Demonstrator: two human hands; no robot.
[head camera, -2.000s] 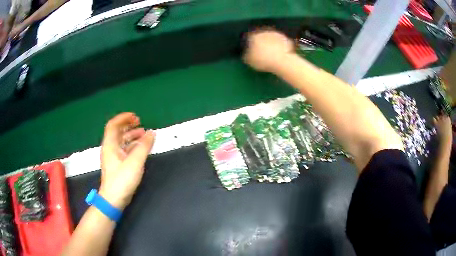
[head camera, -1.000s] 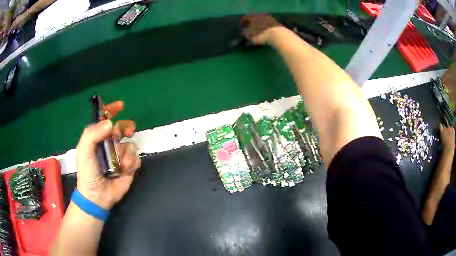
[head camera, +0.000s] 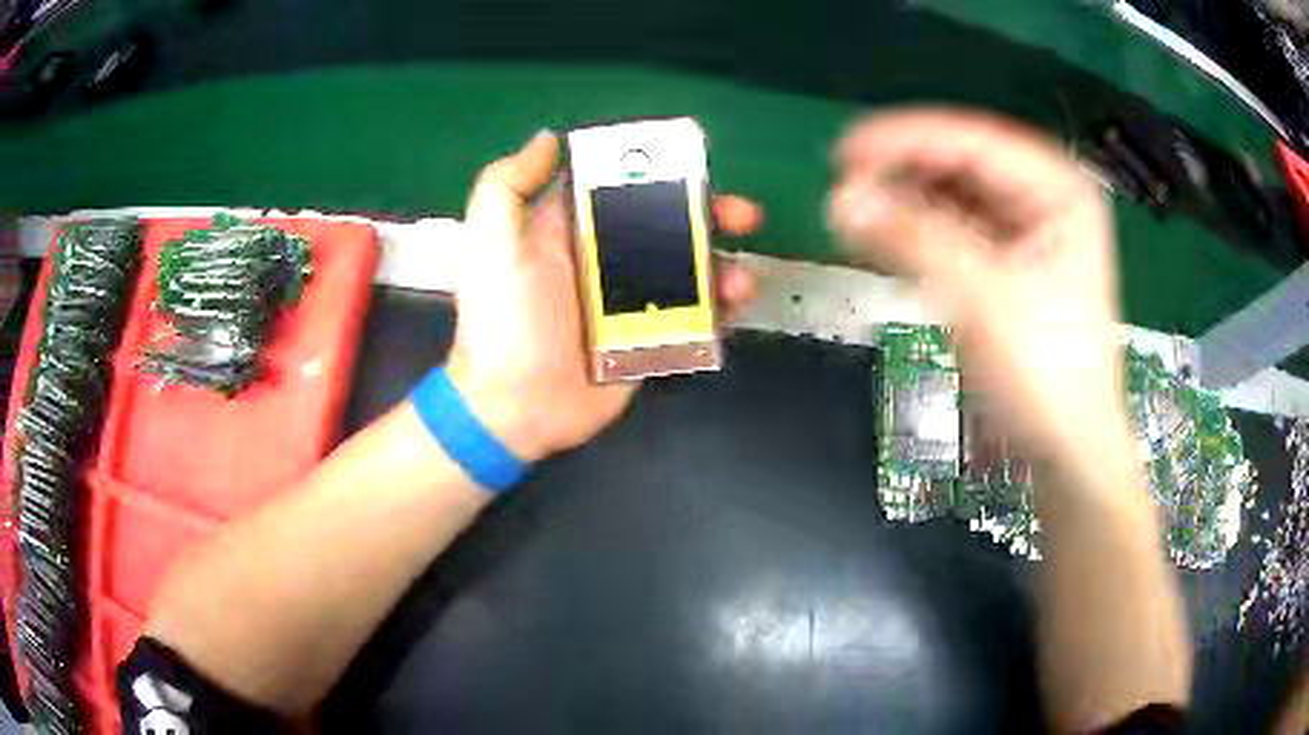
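My left hand (head camera: 524, 287), with a blue band on the wrist, holds a phone housing (head camera: 646, 247) upright above the bench edge. Its face points at me: yellow-orange border, dark screen area, silvery top with a round mark, brownish bottom strip. My right hand (head camera: 976, 216) is blurred, raised over the belt edge to the right of the phone and apart from it. Its fingers are curled; whether it holds anything cannot be told. Green circuit boards (head camera: 919, 424) lie in an overlapping pile on the bench, partly hidden by my right forearm.
A red tray (head camera: 216, 445) at the left holds a tight column of boards (head camera: 65, 402) and a small bunch (head camera: 223, 295). The green conveyor belt (head camera: 388, 137) runs beyond the white edge, with dark phones (head camera: 1134, 158) at right. Small loose parts (head camera: 1278, 553) and a grey post (head camera: 1263, 338) are far right.
My left hand has moved right and now shows the phone's face; two seconds ago it was empty. My right hand has drawn back from the belt. The view has shifted left, showing more red tray.
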